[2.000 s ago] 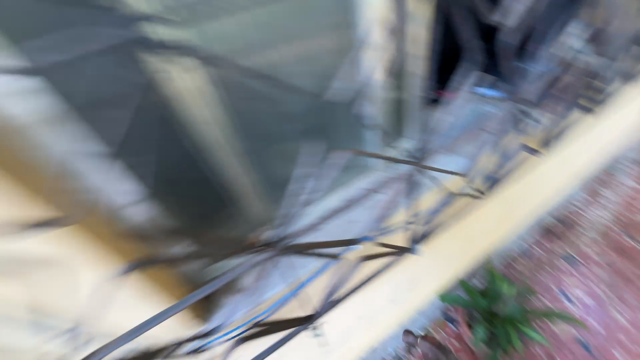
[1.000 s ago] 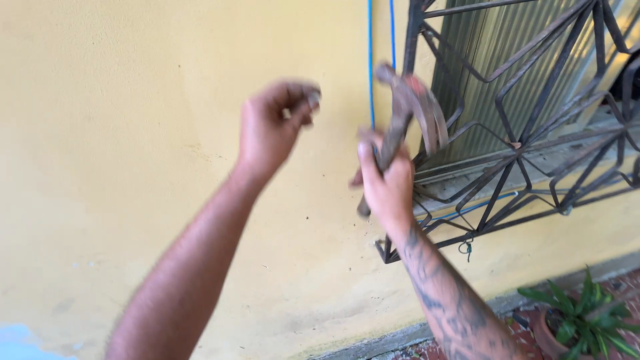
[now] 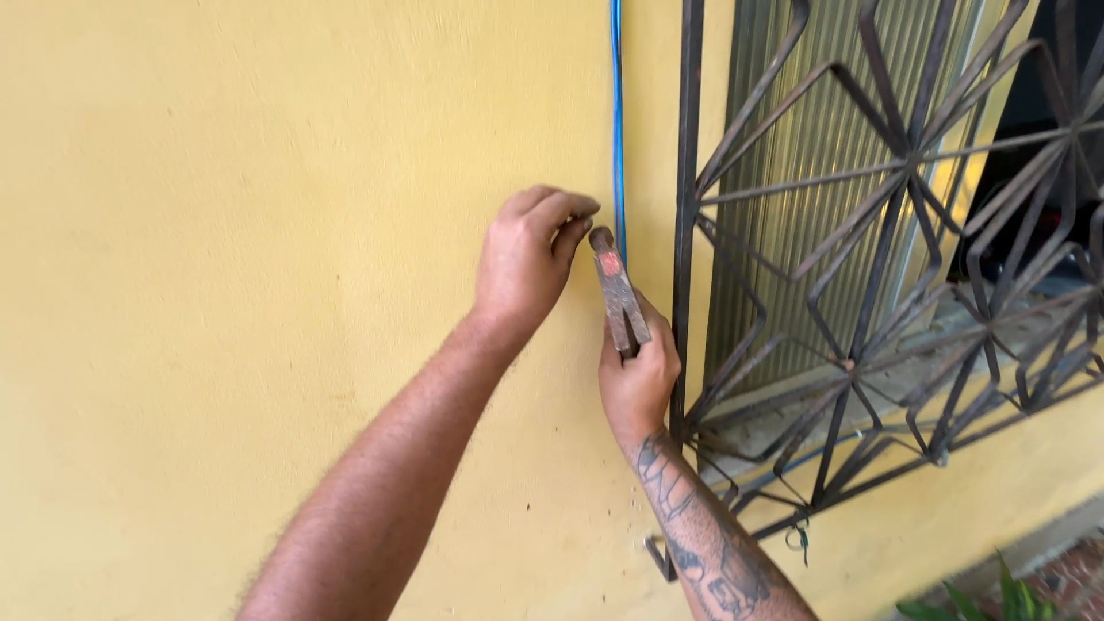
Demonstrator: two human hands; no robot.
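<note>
Against a yellow painted wall (image 3: 259, 216), my left hand (image 3: 535, 259) has its thumb and fingertips close together, just left of a blue cable (image 3: 617, 129) that runs down the wall. Whether something small sits between those fingertips cannot be told. My right hand (image 3: 640, 379) is closed around a claw hammer (image 3: 614, 289), below and right of the left hand. The hammer's claw points down toward me and its striking face is up near the left fingertips and the cable. Its handle is mostly hidden by the hand and the head.
A dark metal window grille (image 3: 906, 164) stands out from the wall close to the right of my right hand, in front of a ribbed glass pane (image 3: 793, 216). A bent metal hook (image 3: 662, 561) juts out below. A green plant (image 3: 975, 604) is at the lower right.
The view has swung from the grille to the wall. Since one second ago, the hammer has turned and its head now lies beside the cable, and my two hands have come closer together.
</note>
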